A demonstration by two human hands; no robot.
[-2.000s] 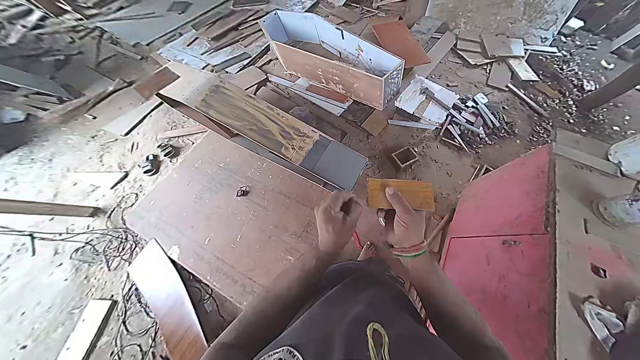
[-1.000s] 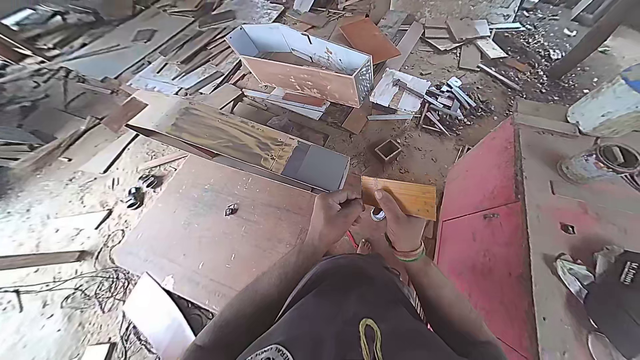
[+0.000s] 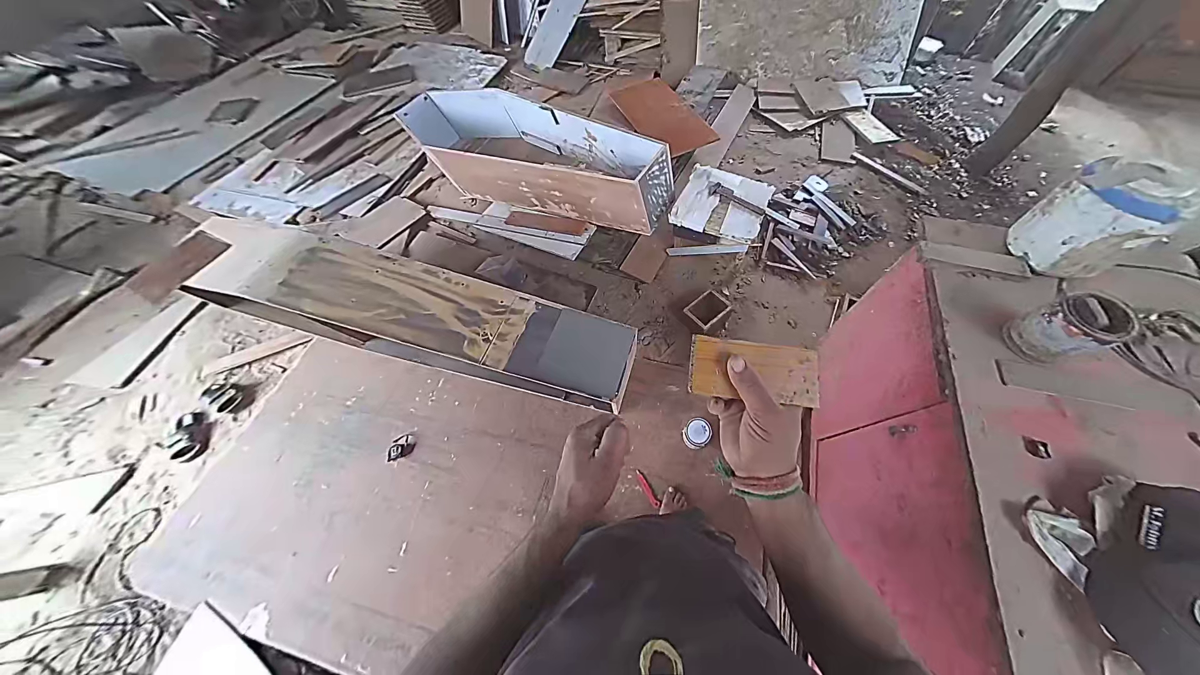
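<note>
My right hand [image 3: 764,427] grips a small rectangular wooden board [image 3: 708,367], its thumb on the upper face. My left hand [image 3: 591,464] is curled, a little to the left of that board and just below the near end of a long box. Whether a small thing sits between its fingers I cannot tell. A round white-topped object [image 3: 697,433] shows low between my hands, with a red tool [image 3: 647,487] below it near my foot. The long box [image 3: 403,300] has a brown-streaked, partly grey top and lies along the far edge of a wooden panel [image 3: 375,506].
A coffin-shaped open box [image 3: 562,187] stands farther off among scrap boards. At the right are a red-sided cabinet [image 3: 881,375], a paint can [image 3: 1069,323] and a white bucket [image 3: 1097,220]. A small black object [image 3: 401,447] lies on the panel; cables [image 3: 84,628] lie at the lower left.
My left hand, close beside the small board one second ago, now sits lower and apart from it. The board stays in my right hand.
</note>
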